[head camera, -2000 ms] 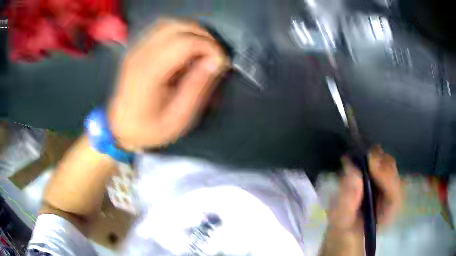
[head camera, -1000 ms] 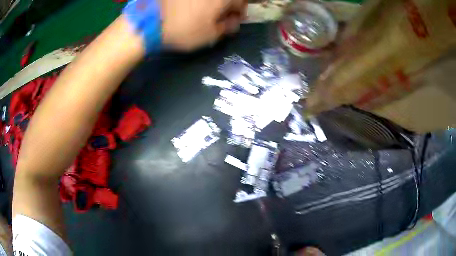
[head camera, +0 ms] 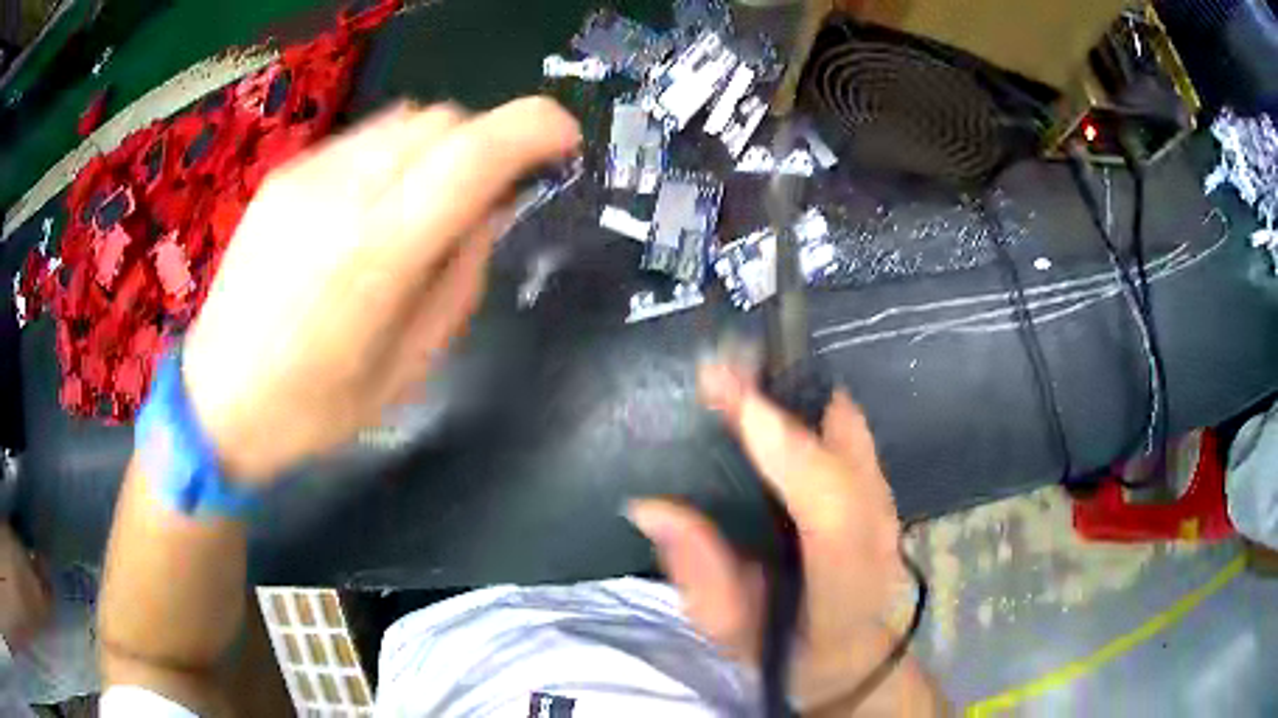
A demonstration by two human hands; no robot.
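Note:
My left hand (head camera: 358, 274), with a blue wristband, is blurred above the mat at centre left. Its fingertips are closed on a thin, dark and silvery piece (head camera: 544, 185) that looks like a circuit board seen edge-on; most of it is hidden. My right hand (head camera: 792, 526) is at lower centre, closed around the black handle of a soldering iron (head camera: 789, 316). The iron's metal barrel points up, over the edge of the boards. Blue-and-white circuit boards (head camera: 683, 225) and narrow white parts (head camera: 664, 302) lie scattered at upper centre.
Red plastic housings (head camera: 168, 264) are heaped at left. A round black fan grille (head camera: 904, 105) and a cardboard box (head camera: 981, 35) stand upper right. Solder strands (head camera: 981, 312), silvery specks and black cords (head camera: 1152, 323) lie at right. A white grid tray (head camera: 315, 648) shows below the bench.
My left hand has come down from the top edge and now holds the thin piece. The lone board at centre is no longer seen lying there. My right hand with the iron has come into view.

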